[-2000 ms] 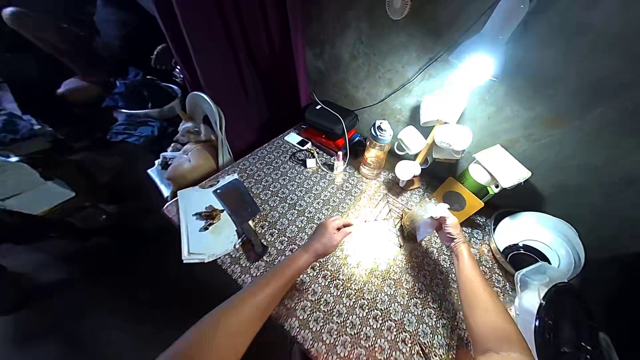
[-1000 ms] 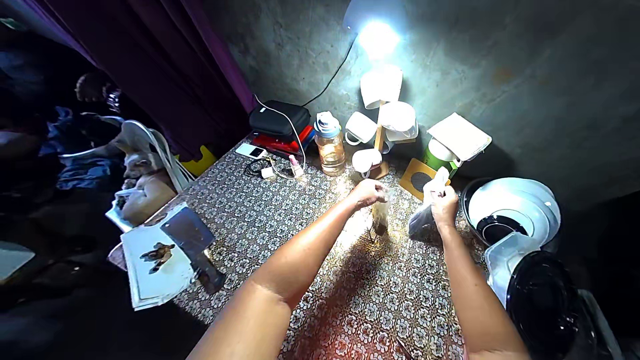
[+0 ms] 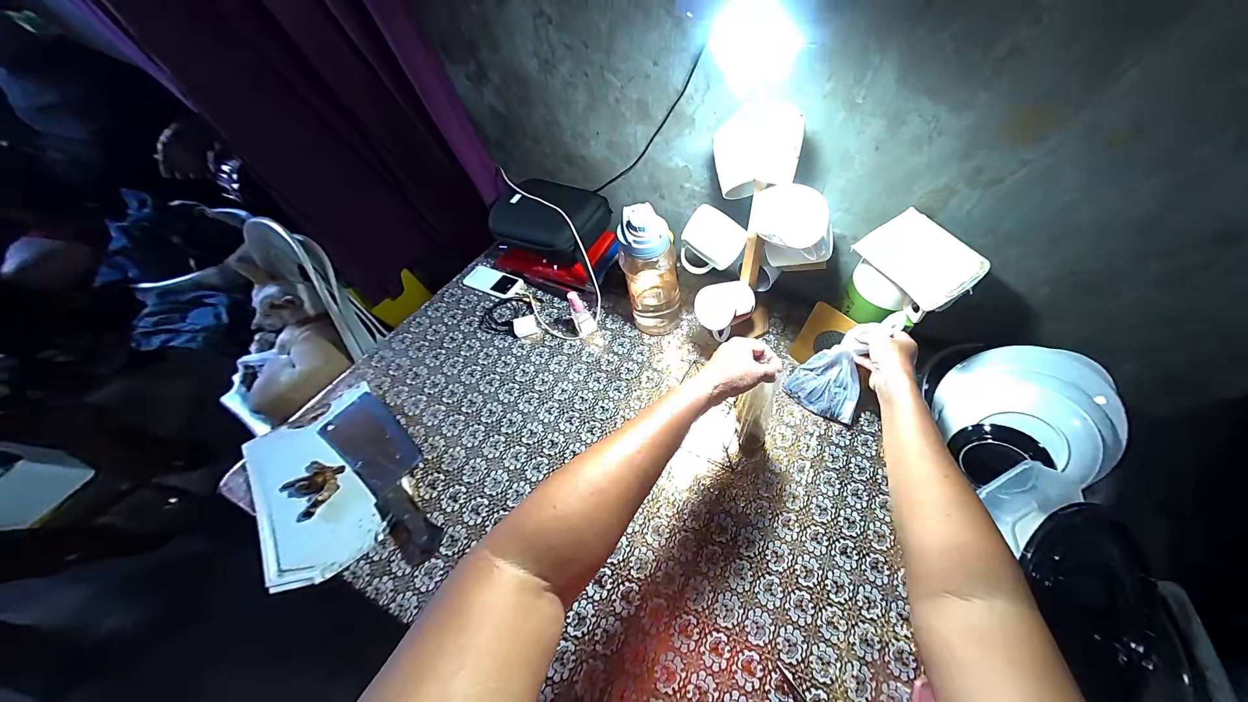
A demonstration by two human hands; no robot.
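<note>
My left hand (image 3: 743, 369) is pinched over the patterned tablecloth (image 3: 546, 429), gripping the top of a clear plastic bag (image 3: 754, 414) that hangs below it. What the bag holds is too blurred to tell. To its right my right hand (image 3: 885, 353) grips the gathered neck of a plastic bag with dark contents (image 3: 827, 385). Behind the hands stand a wooden mug stand (image 3: 751, 261) with several white mugs and a clear bottle with a blue lid (image 3: 650, 273). A cleaver (image 3: 375, 458) lies at the left, its blade over a white board (image 3: 307, 531) that carries a dark brown piece (image 3: 314, 487).
White basins (image 3: 1048, 400) and a black lid (image 3: 1102, 585) stand at the right. A green container (image 3: 866, 292) is behind my right hand. A black case (image 3: 551, 216), a white phone (image 3: 494, 282) and cables lie at the back left. A dog (image 3: 297, 361) rests on a chair beside the table.
My left hand, seen low over the cloth two seconds ago, is now raised with a clear bag hanging from it. The dark bag in my right hand hangs more plainly in view. The view has shifted.
</note>
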